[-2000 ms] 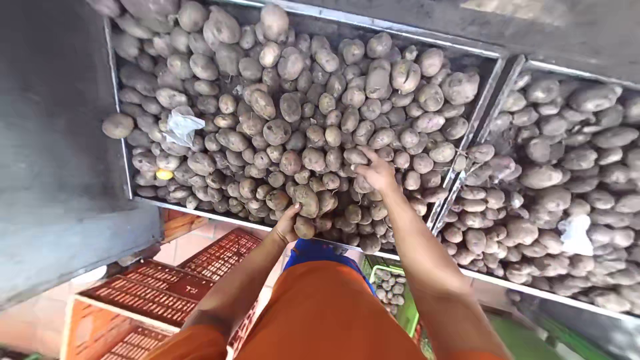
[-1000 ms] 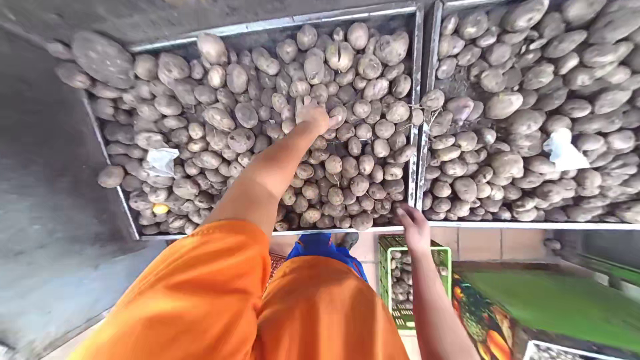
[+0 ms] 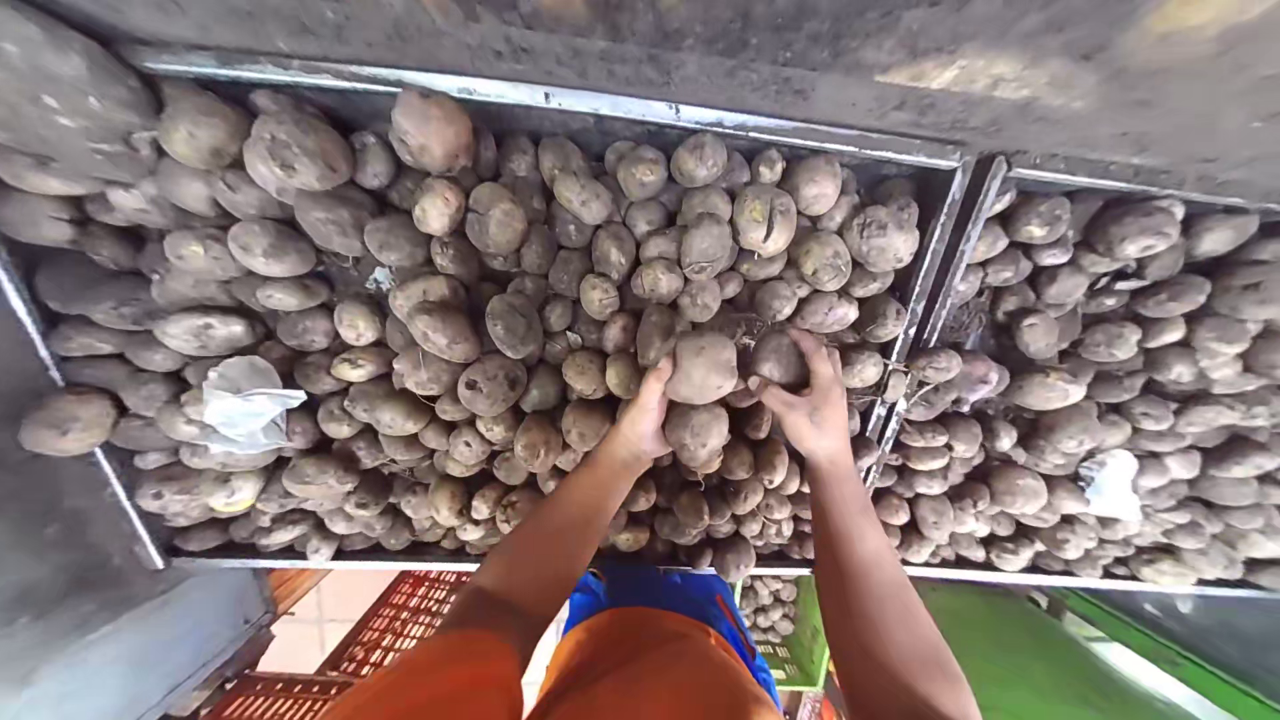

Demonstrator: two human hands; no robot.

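Observation:
Both my hands are over the right part of a metal-edged bin heaped with soil-covered potatoes. My left hand holds a large rounded potato from its left side, just above another potato. Close beside it, my right hand grips a darker potato between thumb and fingers. The undersides of both held potatoes are hidden. A crumpled whitish plastic bag lies on the potatoes at the left.
A metal divider separates a second potato bin at the right, where another piece of white plastic lies. Below the front edge are red slatted crates, a green crate with small potatoes and a green surface. Dark panels flank the bins.
One second ago my left hand reached deep into the potatoes and my right hand was at the bin's front edge. Now both are close together over the heap, each on a potato.

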